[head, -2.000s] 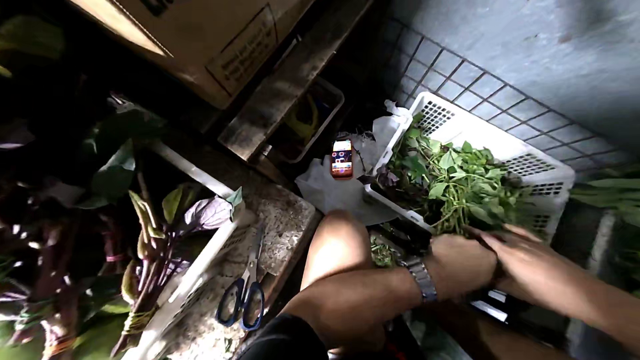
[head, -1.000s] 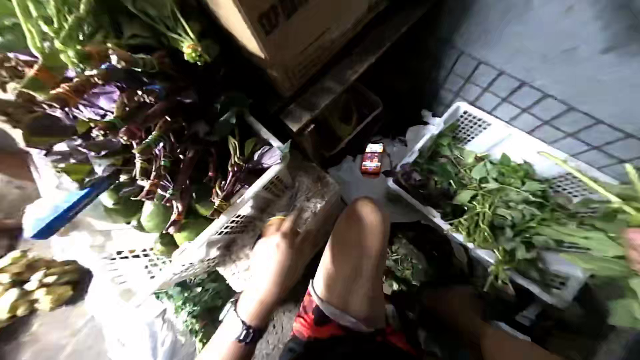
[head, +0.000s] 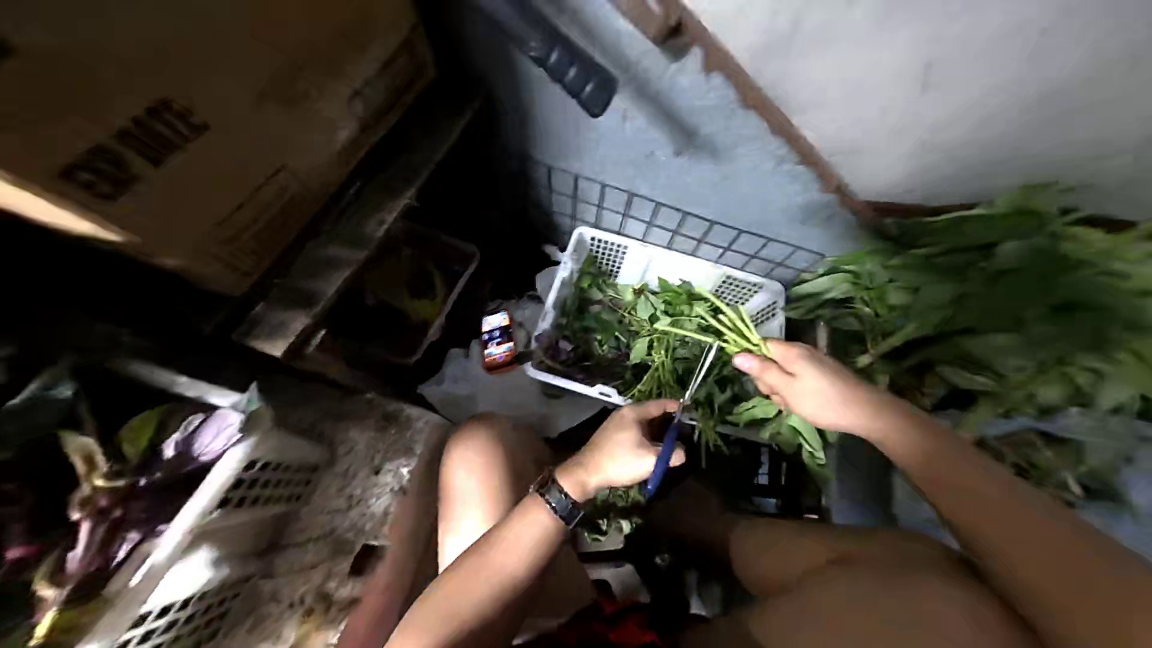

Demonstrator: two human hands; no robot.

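Note:
My left hand (head: 627, 445), a watch on its wrist, holds blue-handled scissors (head: 666, 454). Their blades point up toward the cut ends of a bunch of green leafy stems (head: 733, 328). The stems are gripped in my right hand (head: 805, 382), with leaves hanging below it. Both hands are at the near edge of a white perforated plastic basket (head: 589, 389) of loose leafy greens (head: 643, 319). Whether the blades touch the stems cannot be told.
A lit phone (head: 497, 340) lies left of the basket. A cardboard box (head: 207, 117) stands upper left, above a wooden plank (head: 360, 243). Another white crate (head: 193, 522) holds purple-leaved vegetables. Large leafy bunches (head: 1008, 297) are at right, beside a wall grid (head: 675, 225).
The scissors lay on the worn board two seconds ago; my left hand reached there and now holds them over the basket. My right hand has brought stems in from the right edge.

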